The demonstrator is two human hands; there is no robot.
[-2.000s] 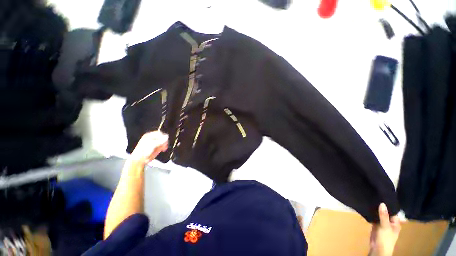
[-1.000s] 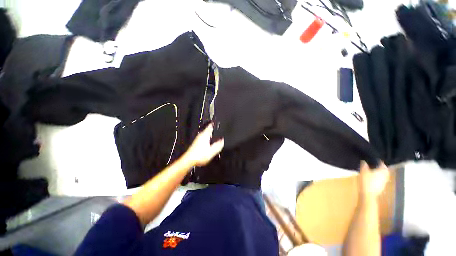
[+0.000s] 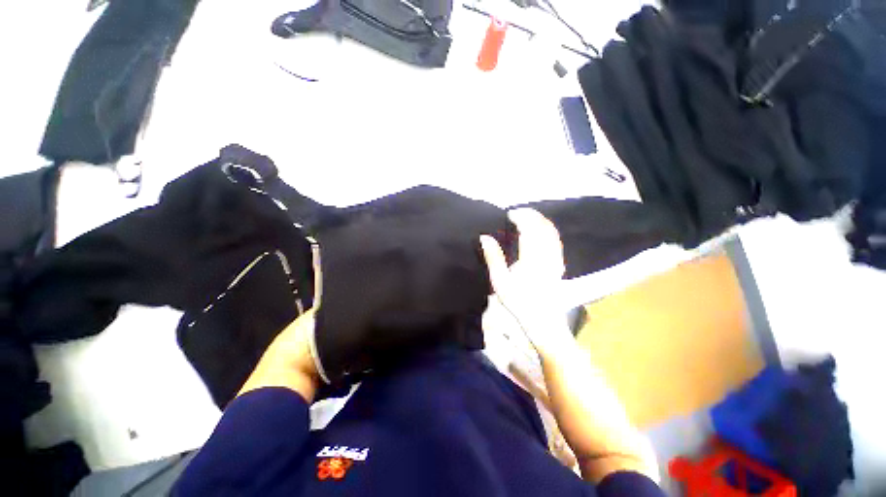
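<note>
The black jacket (image 3: 403,272) lies across the white table with pale broken trim on its front. My left hand (image 3: 293,351) is at the front opening near the hem, its fingers partly hidden by the front panel, whose edge it grips. My right hand (image 3: 529,254) lies on the jacket where the body meets the right-side sleeve, thumb and fingers spread, with no fold clearly gripped.
Black garments (image 3: 661,126) are piled at the right. A dark phone (image 3: 577,125), a thin metal clip (image 3: 614,175) and a red object (image 3: 493,45) lie beyond the jacket. A dark bag (image 3: 393,29) is at the far side. A cardboard box (image 3: 670,335) stands below right.
My right hand has left the cuff and moved inward to the jacket's shoulder area. My left hand has moved down to the front edge near the hem. The view has shifted right.
</note>
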